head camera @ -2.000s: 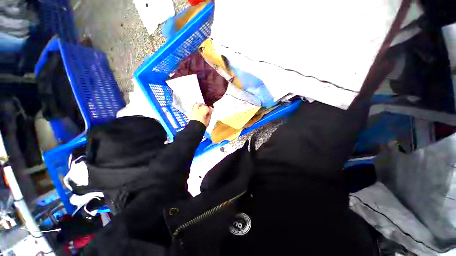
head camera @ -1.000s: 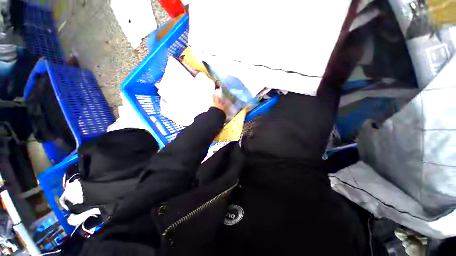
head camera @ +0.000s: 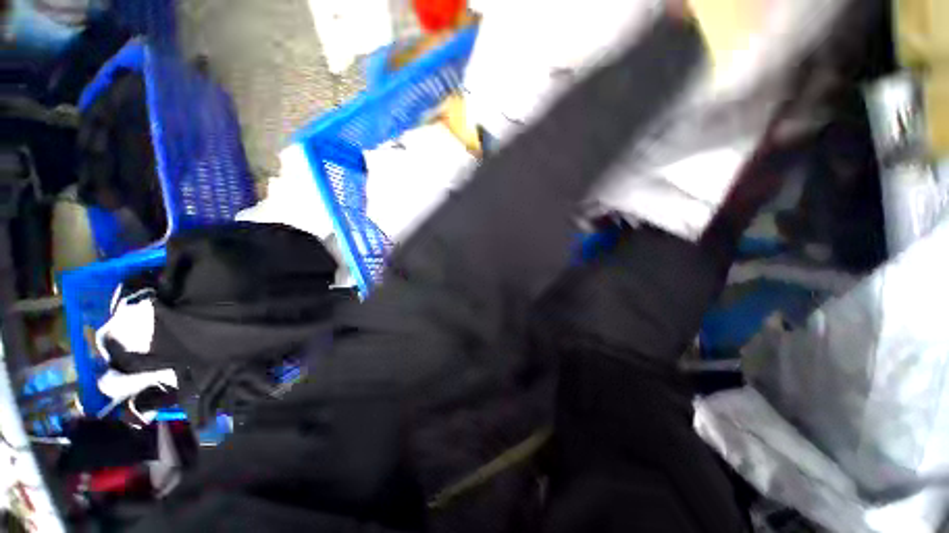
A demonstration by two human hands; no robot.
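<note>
A large white panel (head camera: 562,68) with maroon edges lies across the top centre, partly behind my left sleeve. My left arm reaches diagonally over the blue plastic basket (head camera: 343,198). Only a blurred bit of my left hand (head camera: 678,8) shows at the top edge; whether it holds anything is unclear. A blurred pale yellow piece (head camera: 728,36) is beside it. White cut pieces (head camera: 411,172) lie in the basket. My right hand is not visible.
Black garment pieces (head camera: 245,271) with white parts fill a blue basket at left. Another blue basket (head camera: 198,146) stands behind it. A grey-white padded panel (head camera: 832,375) is at right. A red object (head camera: 439,13) is at the top on the speckled floor.
My left hand has left the basket and moved up and right to the top edge, over the large white panel. The yellow piece now shows there. White pieces remain in the basket.
</note>
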